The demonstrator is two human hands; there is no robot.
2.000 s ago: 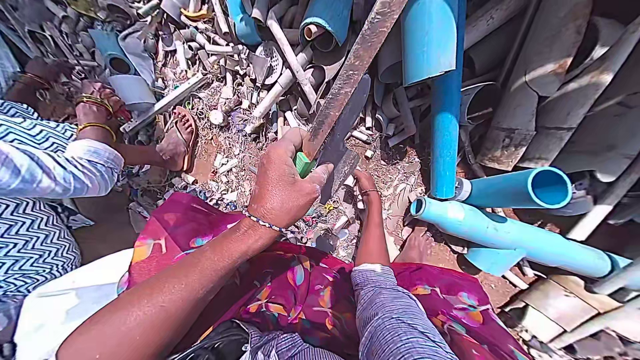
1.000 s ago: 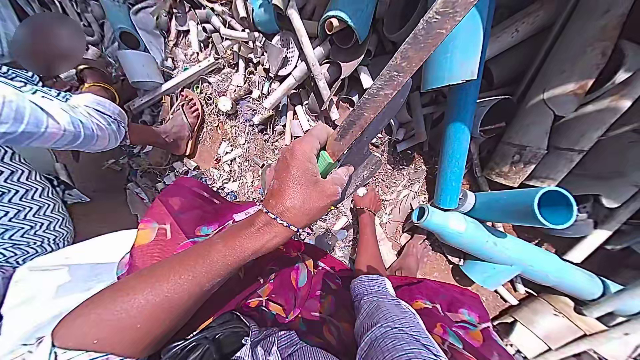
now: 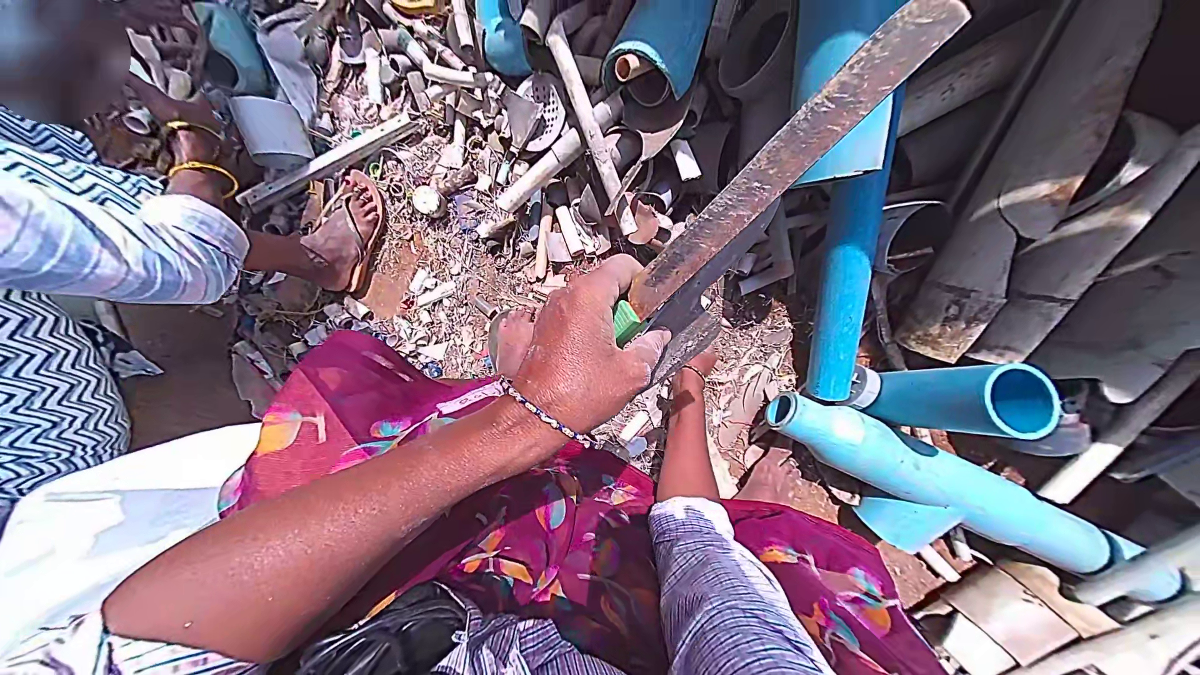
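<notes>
My left hand [image 3: 586, 347], with a beaded bracelet at the wrist, is closed round the green handle [image 3: 628, 322] of a long, rusty flat metal blade [image 3: 797, 155]. The blade slants up to the right, over the blue pipes. Directly beneath it is a dark grey curved piece [image 3: 692, 328], beside my left thumb. My right hand [image 3: 698, 363] is low near the ground, mostly hidden behind that grey piece; its forearm comes out of a striped sleeve. Whether its fingers hold anything is hidden.
Blue plastic pipes [image 3: 937, 483] lie at right, beside a heap of grey pipe pieces [image 3: 1078, 178]. More scraps cover the ground ahead. A person in a striped sleeve [image 3: 122, 225] is at left, with a sandalled foot [image 3: 342, 234] near the scraps.
The blade's far end, cut off by the frame edge earlier, now shows at top right. The other person's hand at left has moved, and their blurred head has come into view.
</notes>
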